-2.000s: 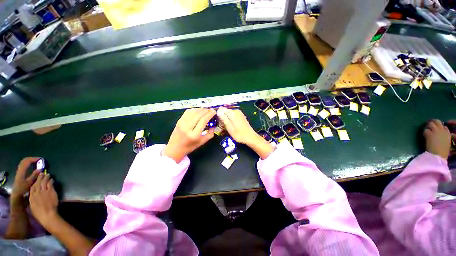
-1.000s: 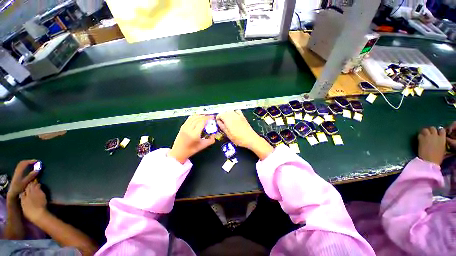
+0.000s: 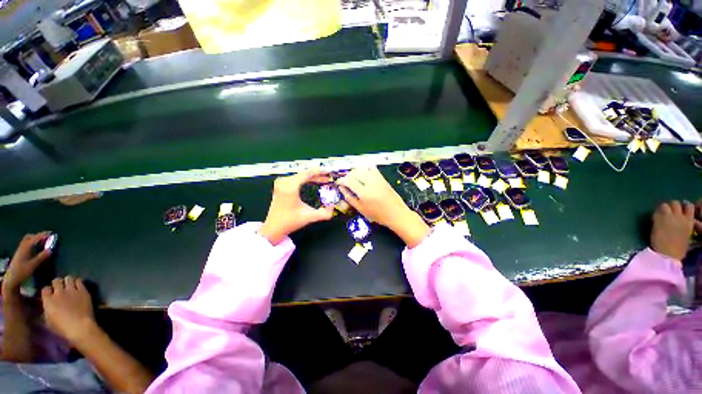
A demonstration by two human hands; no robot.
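A smartwatch unit (image 3: pixel 329 195) with a lit whitish screen is held between my two hands, a little behind the middle of the bench. My left hand (image 3: pixel 294 206) grips it from the left with thumb and fingers. My right hand (image 3: pixel 371 197) holds it from the right, its fingers on the edge. A second lit smartwatch unit (image 3: pixel 358 228) lies on the bench just below, its pale square battery (image 3: pixel 358 252) towards me. Two more units, one of them dark-faced (image 3: pixel 175 215), lie to the left with pale squares beside them.
Several smartwatch units (image 3: pixel 479 198) lie in rows at the right. A pale metal rail (image 3: pixel 231 169) runs behind them beside the green conveyor belt (image 3: pixel 308 111). A metal post (image 3: pixel 539 85), a white cable (image 3: pixel 608 159) and a loaded white tray (image 3: pixel 677 121) are at right. Neighbours' hands show at both sides.
The held unit's screen, mostly covered by my fingers two seconds ago, now faces up and shows lit. My left thumb and fingers have spread around it. The left neighbour's hands have moved apart.
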